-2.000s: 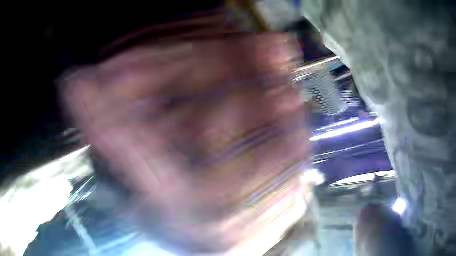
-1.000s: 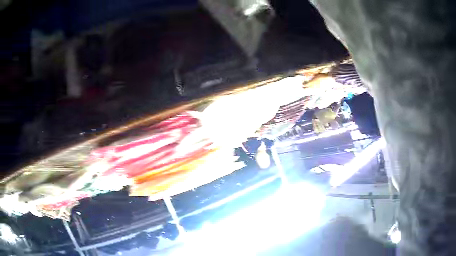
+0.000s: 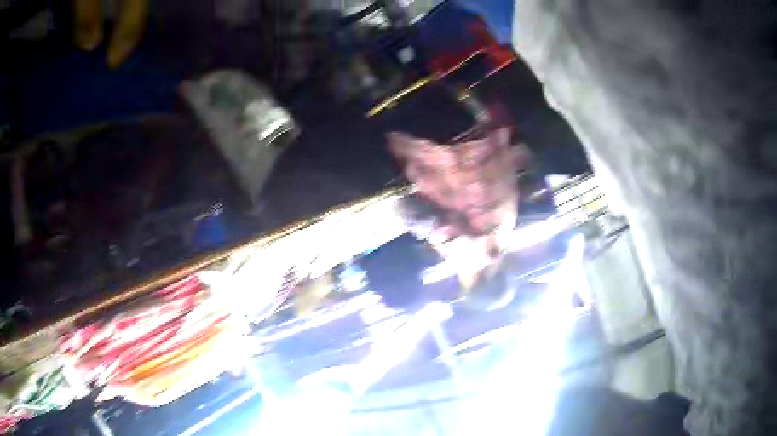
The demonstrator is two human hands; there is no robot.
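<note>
Neither of my hands can be made out. A pale grey crinkled cloth fills the right edge, close to the camera. Red and white striped goods, cloth-like, lie along a long thin edge at the lower left, with an orange piece beside them. A blurred pinkish patterned shape stands in the middle; it may be a person's clothing. A pale pointed piece, like a bag or sheet, shows at the upper left. The picture is tilted and blurred.
Strong white glare covers the lower middle. Two yellow finger-shaped things show at the upper left; I cannot tell what they are. A red thing is at the top. A pale grey surface lies beside the cloth.
The large pink blur of two seconds ago is gone. Since one second ago, the striped goods and pale pointed piece have shifted left, and the smaller pinkish shape has appeared mid-picture.
</note>
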